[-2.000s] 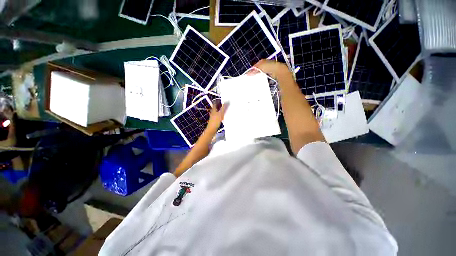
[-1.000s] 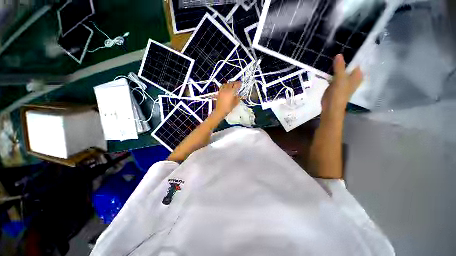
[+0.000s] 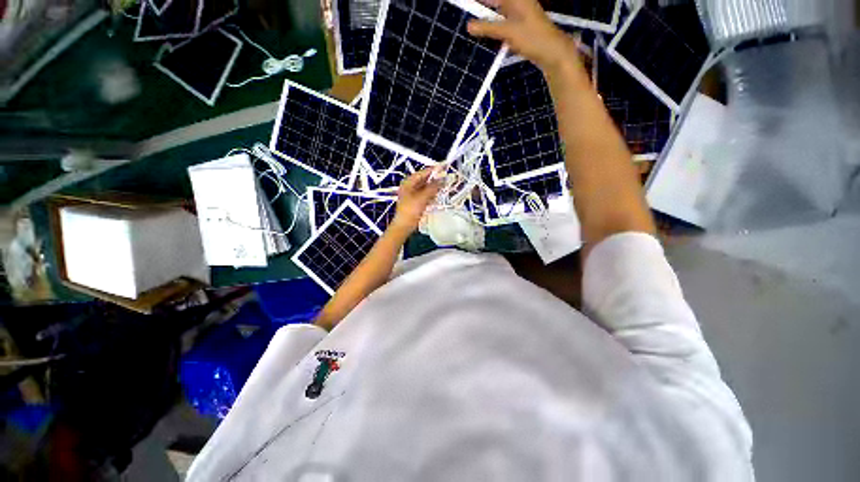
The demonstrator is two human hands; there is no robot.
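A large solar panel [image 3: 429, 80] with a white frame stands tilted over other panels, grid side showing. My right hand [image 3: 528, 36] is at its upper right edge, thumb over the front, fingers partly hidden. My left hand [image 3: 418, 196] is at its lower corner, fingers closed around what looks like the white leads [image 3: 464, 184]. A pale white bundle [image 3: 453, 229] lies at the bench edge beside my left hand. Smaller panels [image 3: 338, 247] lie overlapping to the left.
A stack of white-backed panels [image 3: 229, 212] with coiled cords is at left, beside a carton [image 3: 174, 299] holding a white block. More panels [image 3: 526, 113] lie behind and right. Translucent packaging [image 3: 773, 132] is at far right. A blue stool [image 3: 212, 362] stands below the bench.
The white-backed panel seen earlier in my hands is gone from them. Since the previous frame, my right hand and the large panel moved left and away from me; my left hand stays near the leads.
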